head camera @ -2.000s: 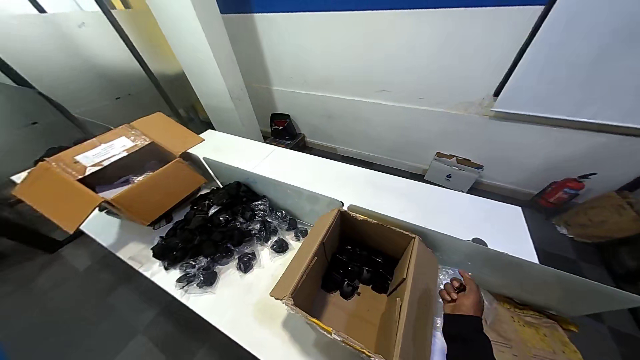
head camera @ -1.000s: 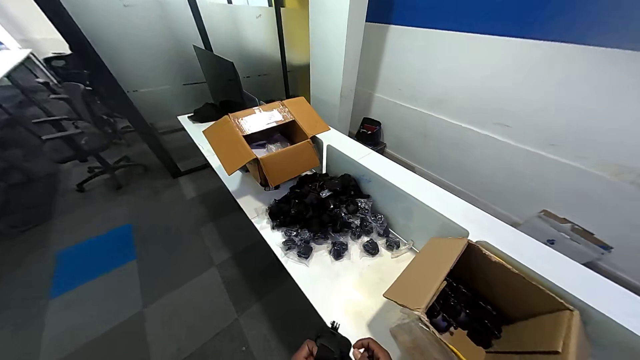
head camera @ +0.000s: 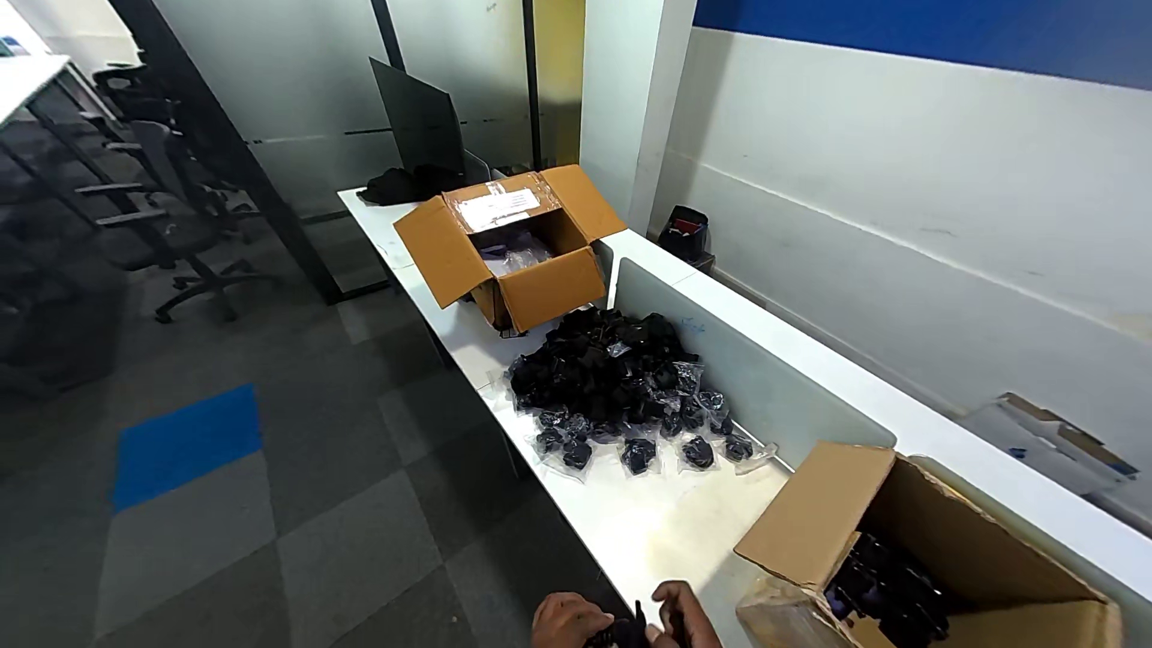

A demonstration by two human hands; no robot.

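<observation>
At the bottom edge of the view, my left hand [head camera: 571,621] is closed on a small black item [head camera: 623,633], partly cut off by the frame. My right hand [head camera: 684,617] is close beside it with its fingers bent; whether it grips the item is unclear. Ahead on the white table lies a heap of black items [head camera: 598,364], several of them in clear plastic bags [head camera: 639,453]. To the right, an open cardboard box [head camera: 814,517] holds black items [head camera: 886,589]. Behind the heap is another open cardboard box [head camera: 553,290] with clear plastic inside.
A low frosted divider [head camera: 747,360] runs along the white table [head camera: 652,513]. At the far end are a dark panel [head camera: 423,117] and a black cloth-like thing [head camera: 396,187]. Office chairs [head camera: 171,216] stand at the left, and a white carton [head camera: 1048,441] lies beyond the divider.
The view has swung left. Two seconds ago one hand was right of the near box; by one second ago both hands were at the bottom with a black item between them.
</observation>
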